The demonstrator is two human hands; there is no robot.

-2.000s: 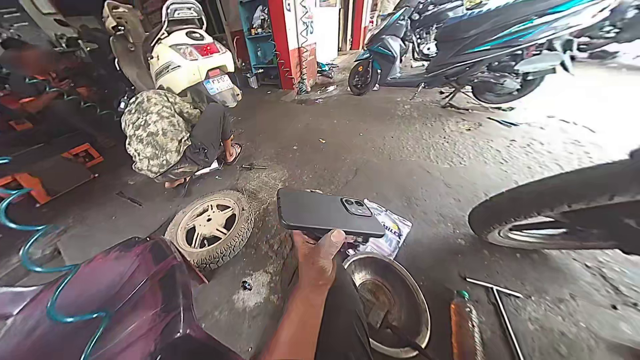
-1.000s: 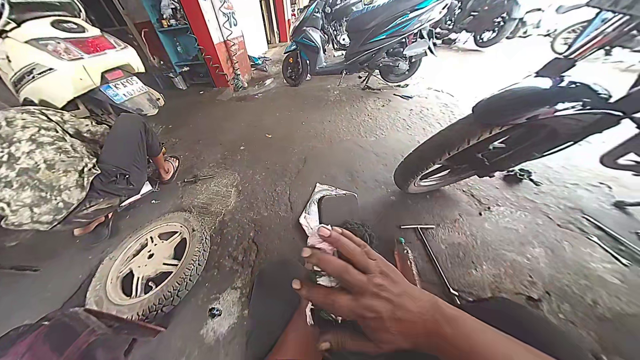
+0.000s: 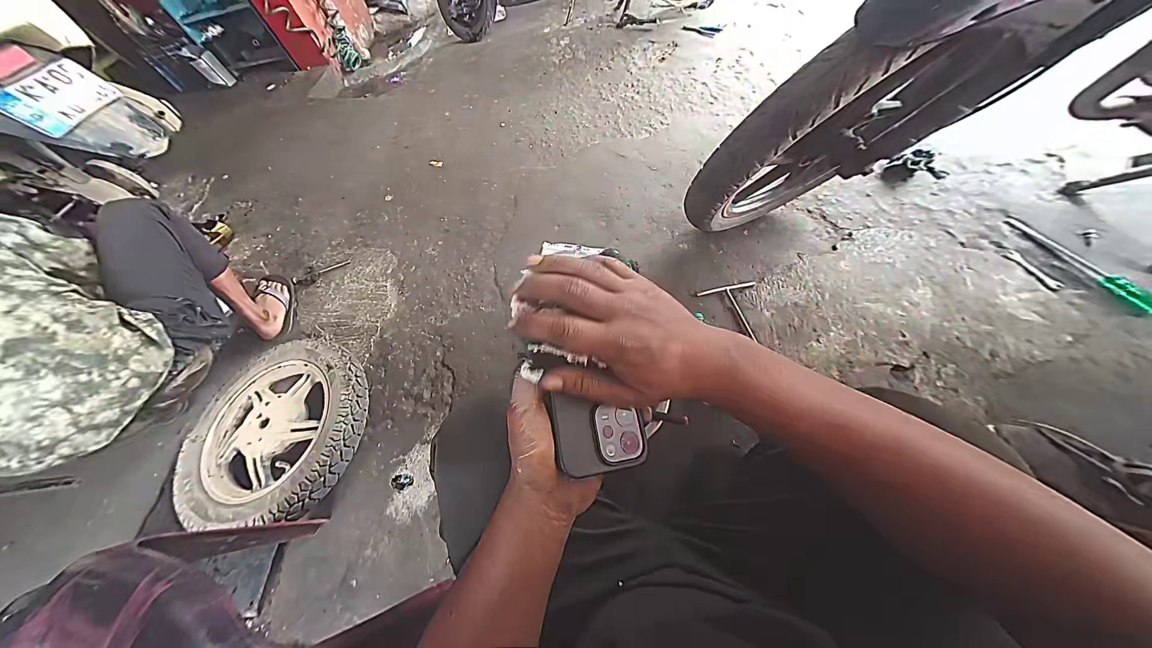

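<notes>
A dark smartphone (image 3: 576,441), its camera block facing up, lies in my left hand (image 3: 533,445), whose fingers are mostly hidden beneath it. Over the phone's far part rests my right hand (image 3: 612,324), fingers together, with a crumpled whitish cloth or wrapper (image 3: 571,249) showing around the fingertips and under the palm. Whether the right fingers grip this or press it down cannot be made out. Both hands are above my dark-trousered lap. Just beyond the right wrist, a T-handle wrench (image 3: 740,310) lies on the ground, partly hidden.
A scooter wheel with tyre (image 3: 346,414) lies at left, near a crouching person's sandalled foot (image 3: 274,301). A motorcycle tyre (image 3: 747,153) stands ahead right. A green-handled screwdriver (image 3: 1125,292) lies far right. Purple bodywork (image 3: 135,598) fills the lower left corner.
Two seconds ago only my left hand showed, holding the phone, while a whitish packet or cloth lay beyond it near a metal bowl. My right hand has come in over the phone with whitish material.
</notes>
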